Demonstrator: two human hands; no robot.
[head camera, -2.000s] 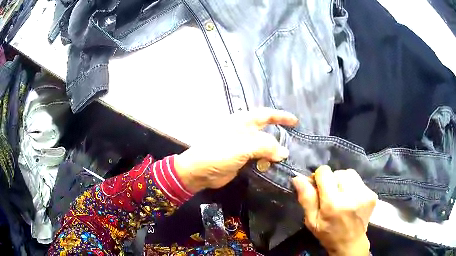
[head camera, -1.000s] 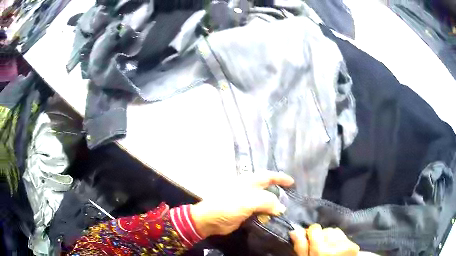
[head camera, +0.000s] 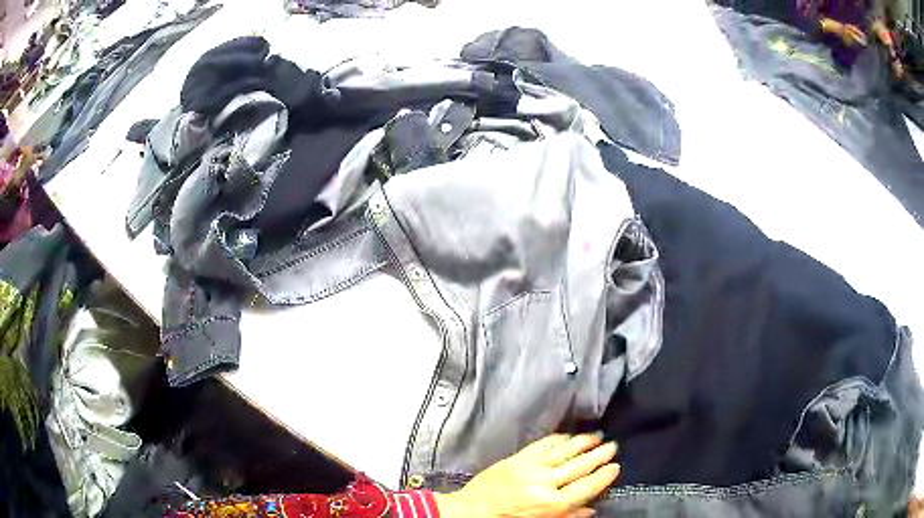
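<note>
A grey and black denim jacket (head camera: 517, 233) lies spread on the white table with its paler grey inside up. A button placket (head camera: 417, 271) curves down its left front, and a stitched pocket outline (head camera: 517, 304) shows on the grey front. The smooth black part (head camera: 729, 314) lies to the right. My left hand (head camera: 542, 478) lies palm down on the jacket near its lower band, with its fingers extended. The band is cut off by the bottom edge of the picture. My right hand is out of the picture.
A cuff (head camera: 203, 346) lies at the table's near left edge. A heap of pale and dark garments (head camera: 89, 400) is below that edge. More dark jackets (head camera: 805, 76) lie at the upper right, with part of a person (head camera: 846, 20) beyond.
The view has tilted up, so the jacket shows more fully. My left hand has let go of its pinch on the band and lies flat. My right hand has left the picture.
</note>
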